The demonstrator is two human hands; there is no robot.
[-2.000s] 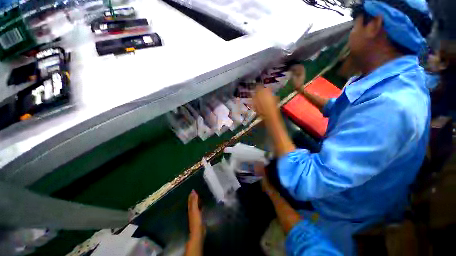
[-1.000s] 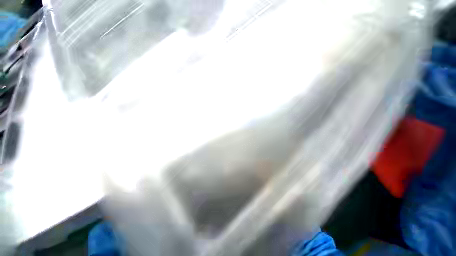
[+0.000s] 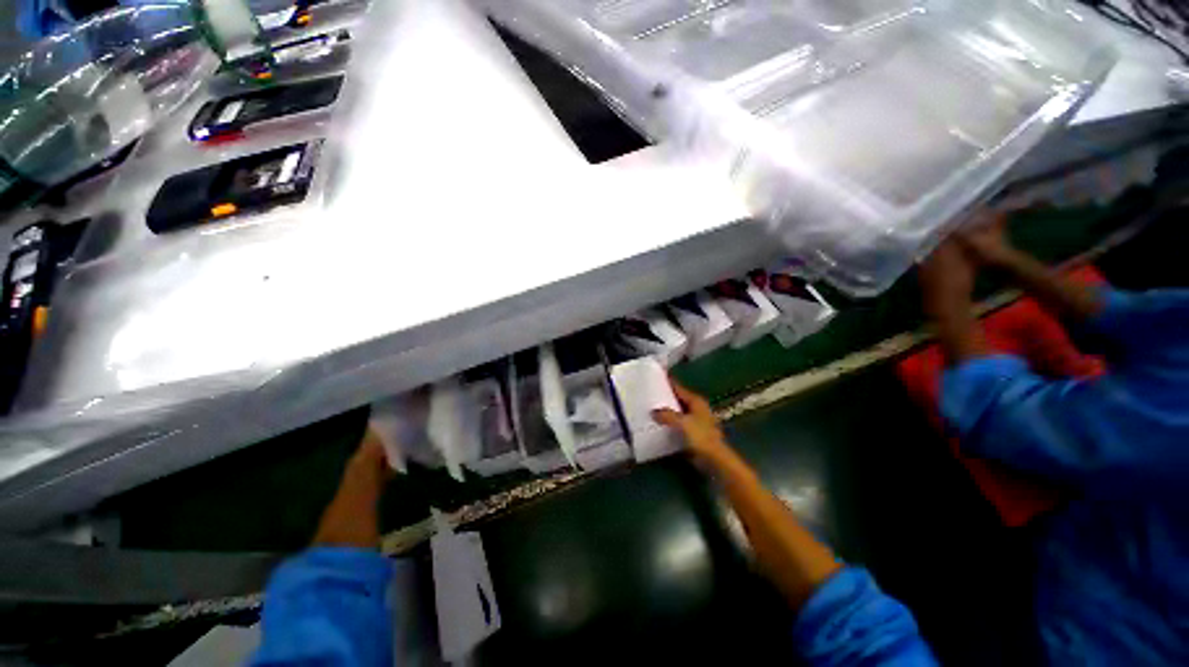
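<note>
A row of several small white retail boxes (image 3: 489,424) with open flaps stands on the green belt below the shelf edge. My left hand (image 3: 355,495) is at the row's left end, its fingertips partly hidden against the end box. My right hand (image 3: 700,427) grips the white end box (image 3: 647,407) on the right, with fingers on its front. The row is held between both hands. A loose white box (image 3: 462,589) with an open flap lies on the dark bench nearer me.
Dark phones (image 3: 239,185) lie in clear trays on the white shelf (image 3: 430,248) above. An empty-looking clear tray (image 3: 900,143) juts over the shelf edge. More boxes (image 3: 743,313) stand on the belt to the right. A neighbouring worker's arms reach over a red mat (image 3: 1004,476).
My hands have moved from the bench to a row of boxes on the belt. A blurred clear tray filled the view one second ago; a clear tray now rests on the shelf's right side.
</note>
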